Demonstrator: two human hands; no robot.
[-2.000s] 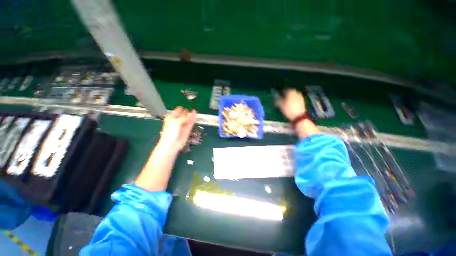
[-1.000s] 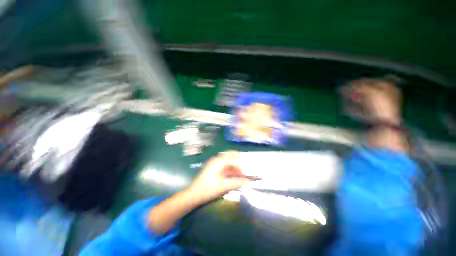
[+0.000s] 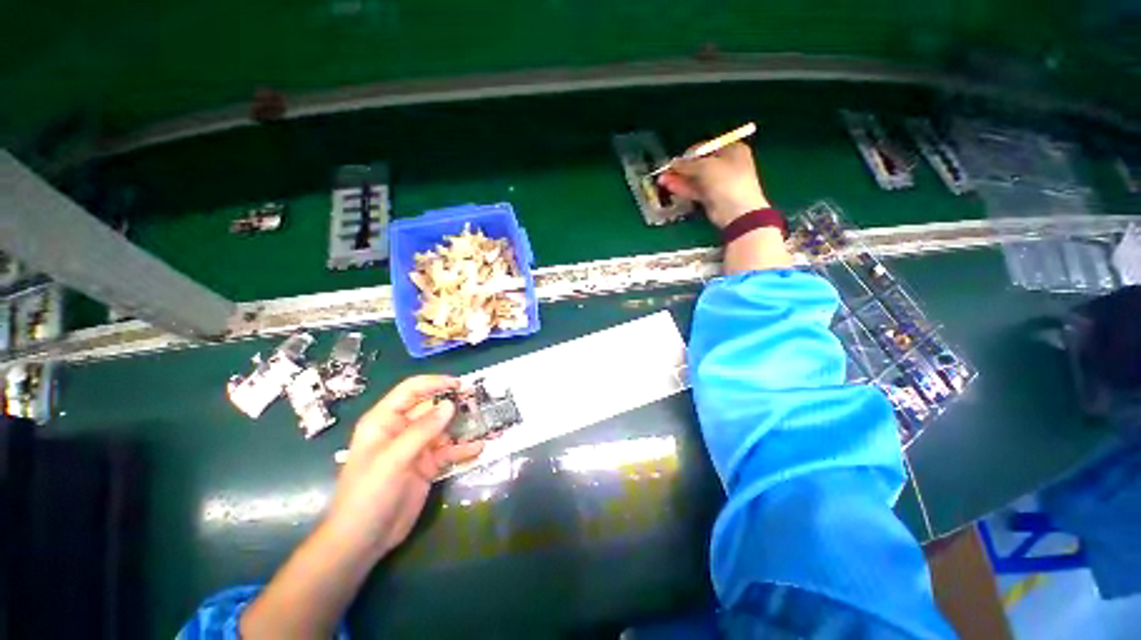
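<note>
My left hand (image 3: 398,456) holds a small silver-and-black electronic module (image 3: 483,414) between thumb and fingers, over the left end of a long white sheet (image 3: 594,379) on the bench. My right hand (image 3: 716,178) reaches over the belt and holds slim, pale tweezers (image 3: 716,145). Its fingertips are at a narrow carrier tray (image 3: 649,175) on the belt; whether they touch a part in it cannot be told. A dark red band is round the right wrist.
A blue bin (image 3: 403,268) of beige pieces stands at the belt's pale rail (image 3: 613,278). Loose metal-cased units (image 3: 300,383) lie left of it. A clear blister tray (image 3: 891,328) lies right of my right forearm. A grey post (image 3: 113,250) slants at left. A person's dark sleeve shows at far right.
The view has shifted right. My left hand, blurred before near the white sheet, now clearly shows a module in it. My right hand is at a carrier tray, with the tweezers now visible.
</note>
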